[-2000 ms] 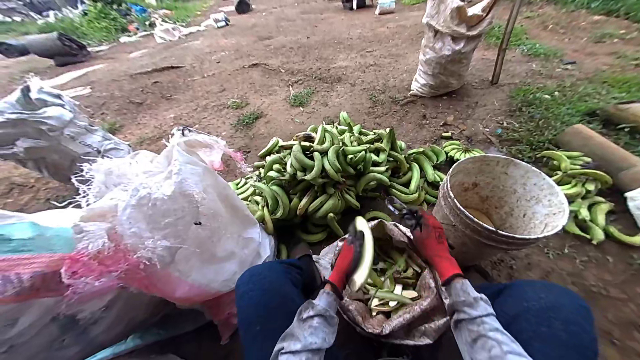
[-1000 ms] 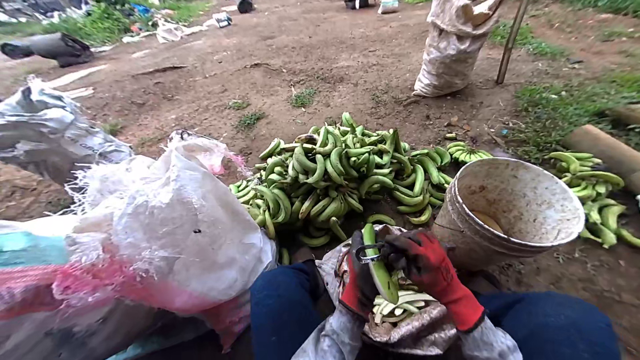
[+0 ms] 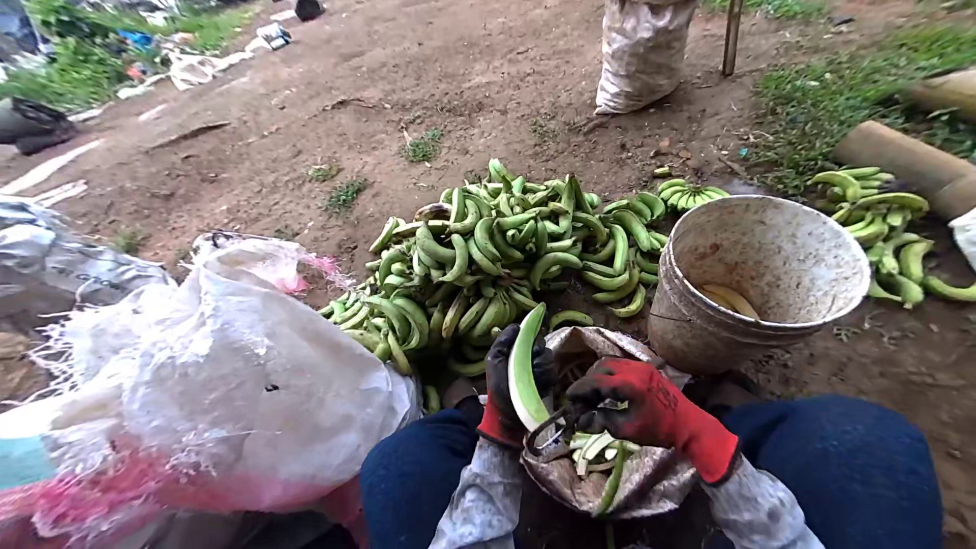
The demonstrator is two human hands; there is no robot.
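Note:
My left hand [image 3: 512, 389], in a red and black work glove, holds a partly peeled green plantain [image 3: 524, 366] upright over an open woven sack [image 3: 648, 488]. Pale and green peel strips [image 3: 598, 450] lie in the sack between my knees. My right hand [image 3: 648, 408], gloved alike, is closed around a small dark tool [image 3: 550, 435] with a loop-shaped end at the plantain's lower end; its exact kind is unclear. Just beyond my hands lies a heap of green plantains [image 3: 488, 267].
A dirty white bucket [image 3: 671, 305] with a pale piece inside stands right of the sack. Large white woven sacks [image 3: 229, 381] fill the left. Farther off are an upright full sack [image 3: 644, 53], a wooden pole [image 3: 732, 38], more green plantains [image 3: 892, 229] and a log [image 3: 907, 164].
The plantain in my left hand now shows a broad pale peeled face. My right hand has moved from its upper part to its lower end with the tool.

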